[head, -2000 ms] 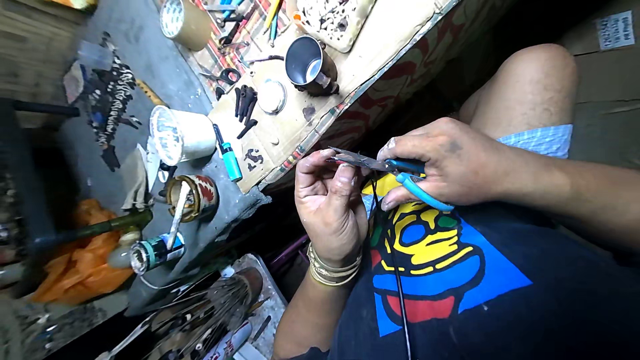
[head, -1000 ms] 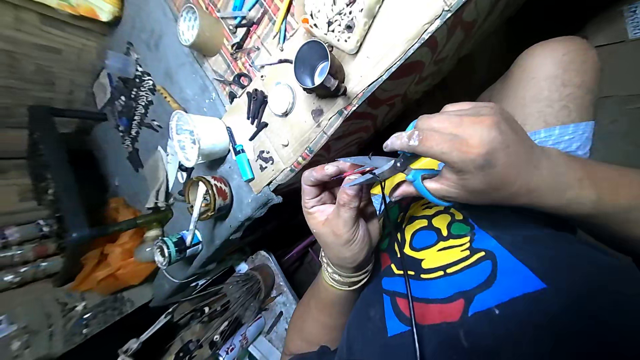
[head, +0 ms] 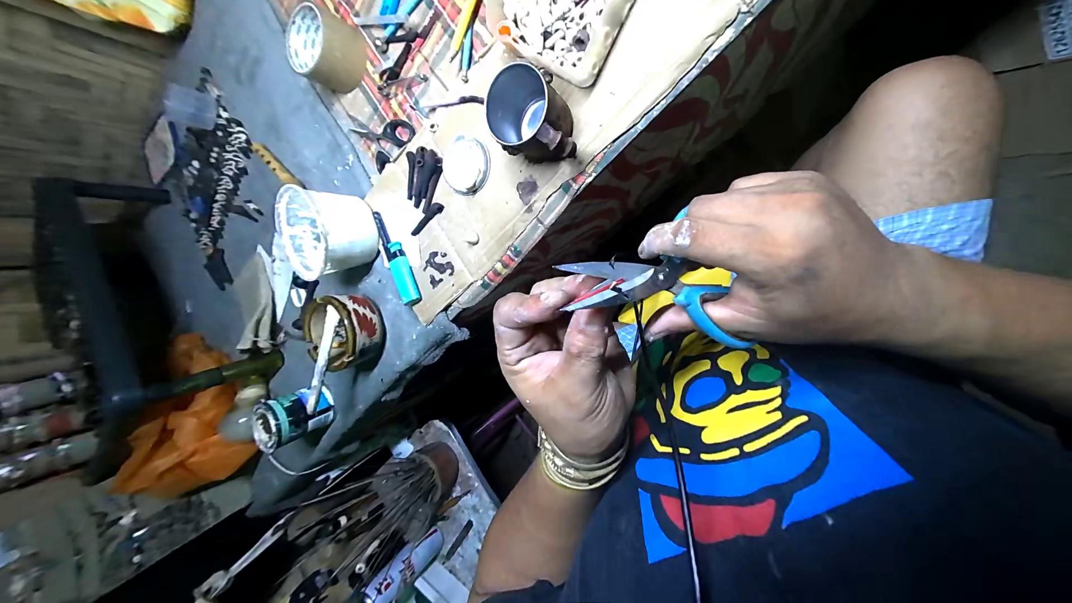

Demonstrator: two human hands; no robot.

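My right hand (head: 779, 260) holds scissors (head: 662, 280) by their light-blue handles, with the blades parted and pointing left toward my other hand. The fingertips of my left hand (head: 569, 360) pinch a small piece whose visible part is a thin red strip (head: 596, 293) lying at the blades; its exact shape is hidden by the fingers and blades. A thin black cord (head: 677, 469) hangs down from near the scissors over the dark shirt. Gold-coloured bangles (head: 579, 465) circle my left wrist.
A cardboard-covered table holds a metal mug (head: 529, 113), a round lid (head: 466, 166), dark sticks (head: 425, 177), a blue lighter (head: 404, 272) and a tray of small pieces (head: 569, 33). Left are a white tub (head: 327, 230), paint cans (head: 345, 331) and an orange plastic bag (head: 188, 427).
The scissors' blades, close together two seconds ago, have parted, and my right hand has spread on the handles. The red strip now shows between the blades and my left fingers. The view has shifted somewhat.
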